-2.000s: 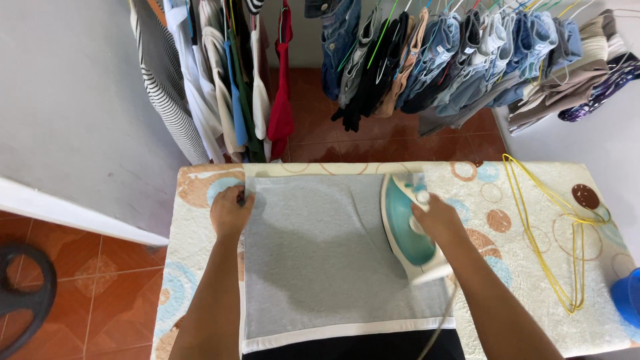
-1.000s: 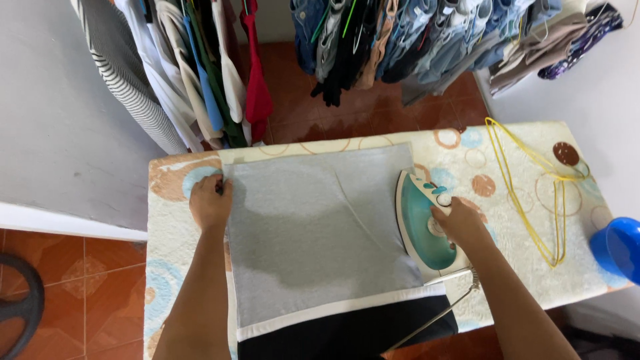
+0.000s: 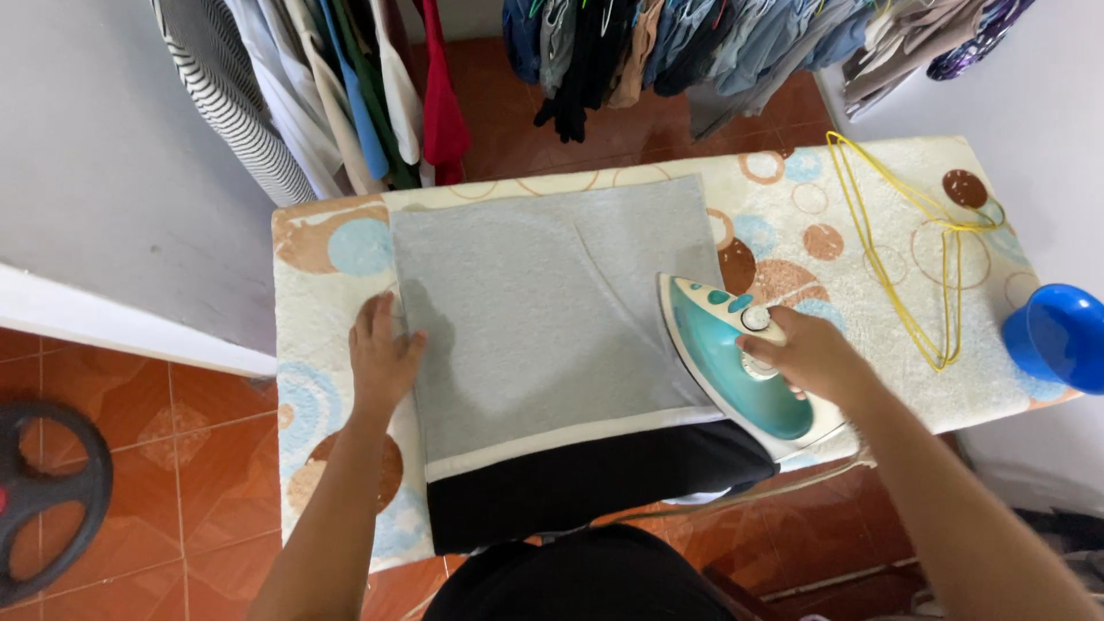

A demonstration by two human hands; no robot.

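Note:
A grey garment with a white band and a black section lies flat across the patterned cloth of the ironing surface. My right hand grips the handle of a teal and white clothes iron, whose tip points up and left over the garment's lower right part. A crease runs diagonally through the grey fabric toward the iron. My left hand rests flat, fingers apart, on the garment's left edge and the cloth beside it. The iron's soleplate is hidden.
A yellow wire hanger lies on the right of the surface, near a blue plastic cup or bowl. The iron's cord trails along the near edge. Hanging clothes are beyond the far edge. A black wheel-like object is at lower left.
My left hand has moved down the garment's left edge from its upper left corner. The iron, still in my right hand, has shifted toward the garment's lower right; more of the black section shows.

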